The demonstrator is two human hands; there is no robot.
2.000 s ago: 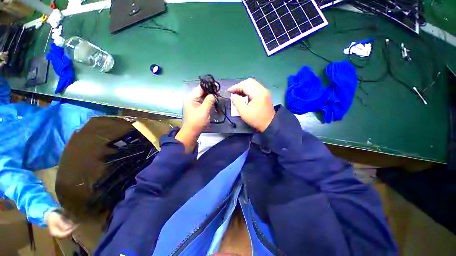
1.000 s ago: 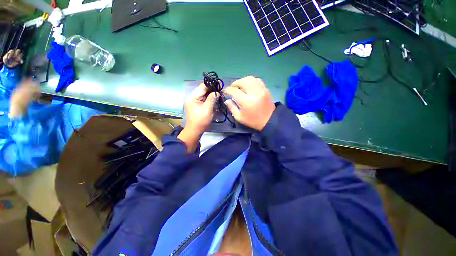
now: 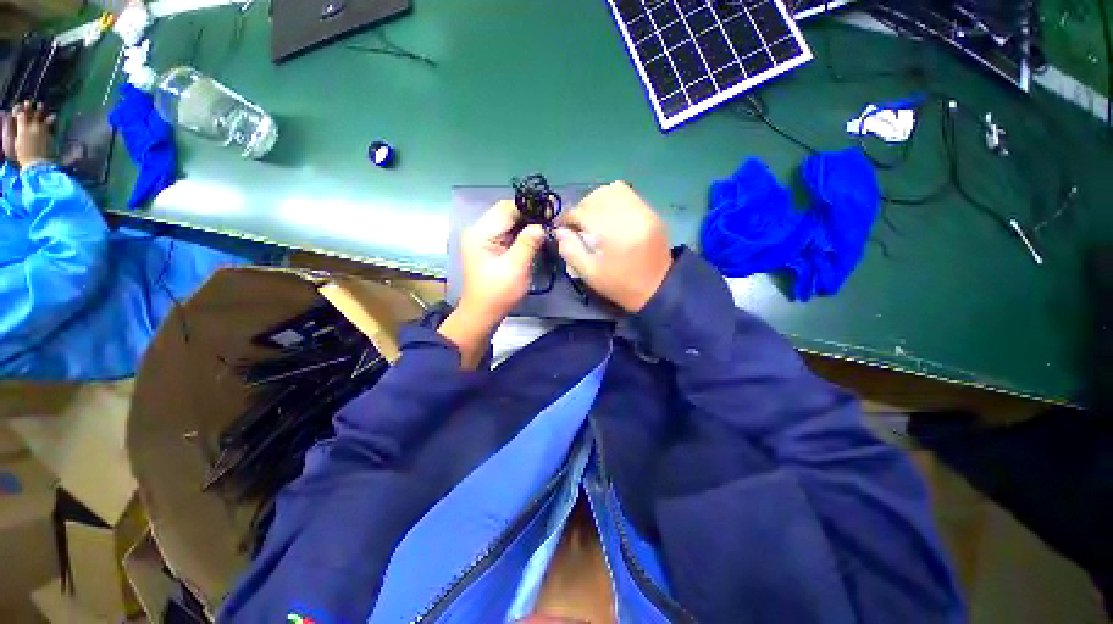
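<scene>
A dark solar panel (image 3: 474, 207) lies back side up at the bench's near edge, in front of my body. A black output cable (image 3: 535, 199), coiled in a small bundle, stands above it. My left hand (image 3: 498, 266) grips the coil from the left with thumb and fingers. My right hand (image 3: 618, 248) pinches the coil's lower right side, with its fingertips against my left fingertips. Whether a tie is between the fingers cannot be seen. The hands hide most of the panel's back.
Blue cloth (image 3: 791, 228) lies right of my hands. A framed solar panel (image 3: 712, 55) lies at the far side. A clear bottle (image 3: 217, 112) and small round cap (image 3: 382, 154) lie left. A carton (image 3: 183, 366) holds dark panels. Another person's blue sleeve (image 3: 55, 274) is at far left.
My hands have come closer together at the coil, the right fingertips now meeting the left ones. The other person's arms have shifted, with a hand now resting at the bench's far left.
</scene>
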